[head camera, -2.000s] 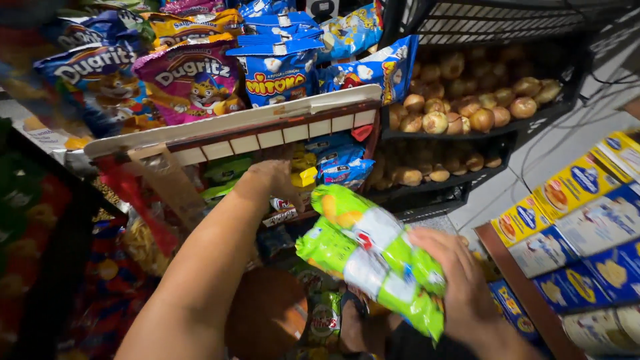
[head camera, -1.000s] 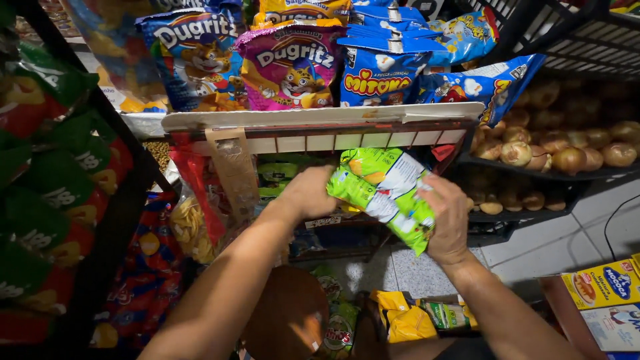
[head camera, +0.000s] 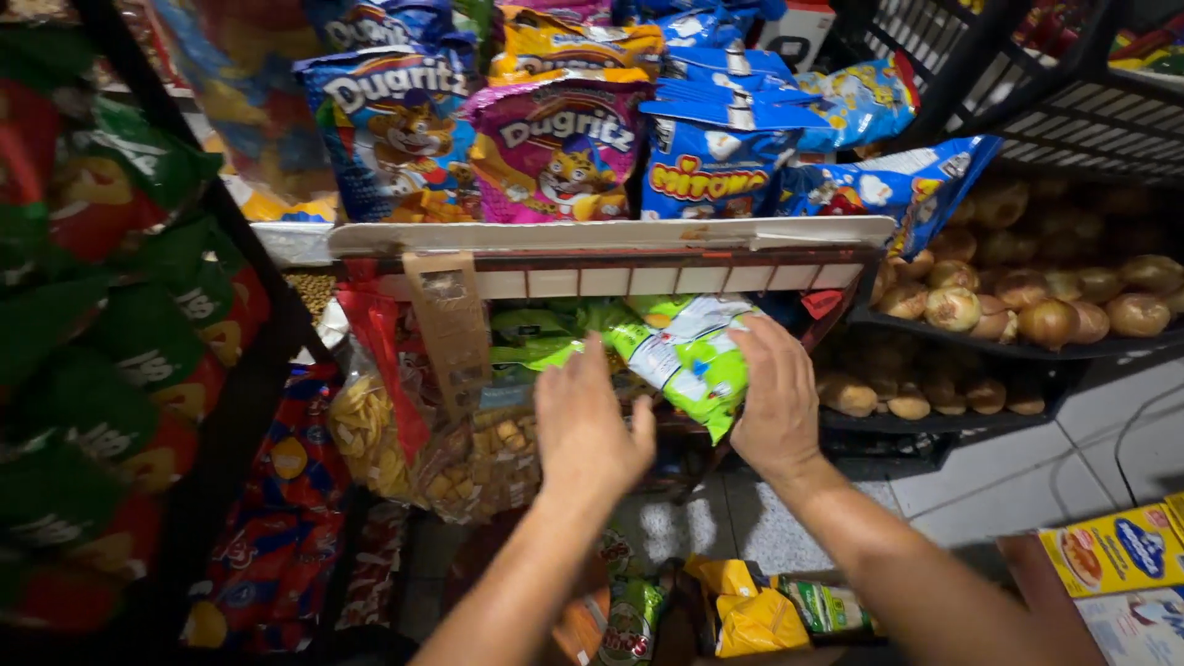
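My right hand (head camera: 777, 398) is closed around the right side of some green-and-white snack bags (head camera: 684, 356), which sit partly inside the lower shelf of a display rack, under its white edge strip (head camera: 610, 236). My left hand (head camera: 592, 421) is to the left of the bags, fingers apart and slightly blurred, with nothing in it. Behind my left hand, other green packets (head camera: 532, 338) lie in the same shelf. Part of the shelf's inside is hidden by my hands and the bags.
Dugritz bags (head camera: 560, 153) and blue Mitona bags (head camera: 717, 162) stand on the shelf above. Onions (head camera: 1045, 310) fill a black crate at right, with potatoes (head camera: 911, 398) below. Green snack bags (head camera: 102, 370) hang at left. Yellow packages (head camera: 754, 620) and boxes (head camera: 1119, 564) are low down.
The green bags have moved away from me into the shelf. My left hand, on the bags one second ago, has let go. The view has shifted.
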